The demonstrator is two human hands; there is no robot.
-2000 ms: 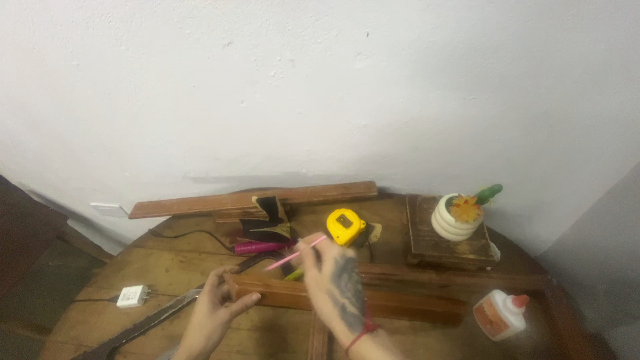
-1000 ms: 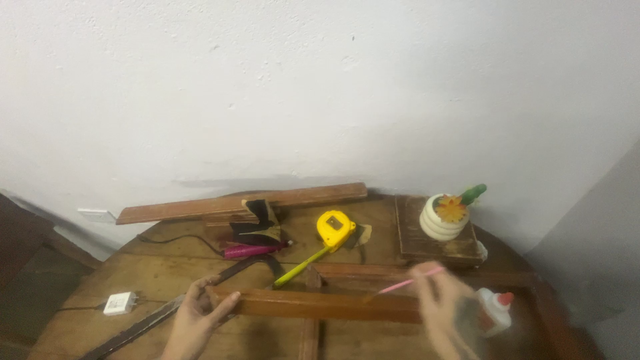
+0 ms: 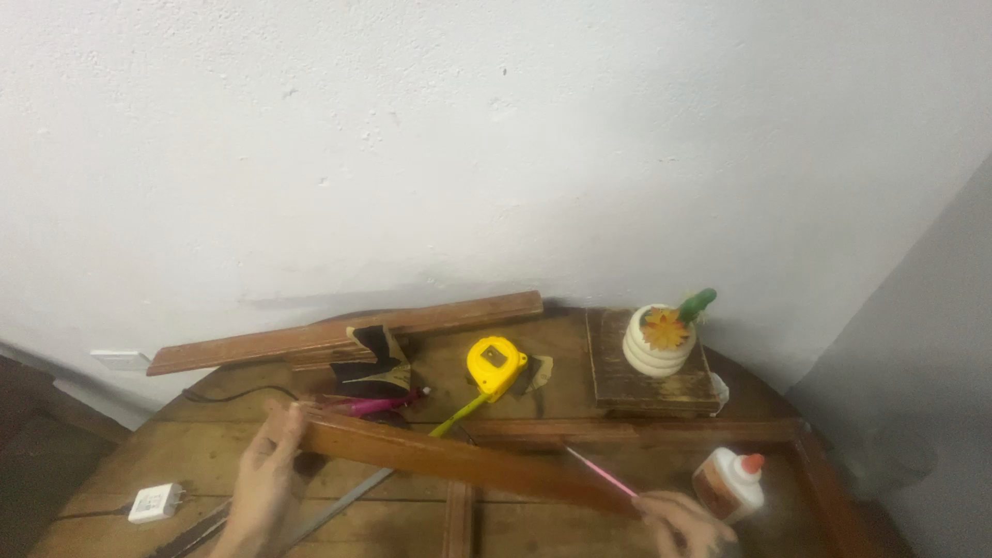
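My left hand (image 3: 267, 465) grips the left end of a brown wooden strip (image 3: 434, 457), which slants down to the right above the table. In my right hand (image 3: 686, 523) is a thin pink brush (image 3: 601, 471), its tip pointing up and left over the strip. The strip's right end is blurred near my right fingers. Just right of that hand a white glue bottle (image 3: 728, 484) with an orange cap stands. Behind the strip, a yellow tape measure (image 3: 496, 364) lies with some of its blade out.
Wooden frame pieces (image 3: 635, 431) lie on the round table (image 3: 356, 535). At the back are a long board (image 3: 341, 333), dark sandpaper (image 3: 376, 364), a magenta tool (image 3: 380, 404) and a cactus pot (image 3: 657, 341) on a wooden block (image 3: 651, 391). A white charger (image 3: 155, 504) sits at left.
My right hand with the brush has moved right along the strip since two seconds ago. The strip, nearly level a second ago, now tilts with its left end higher.
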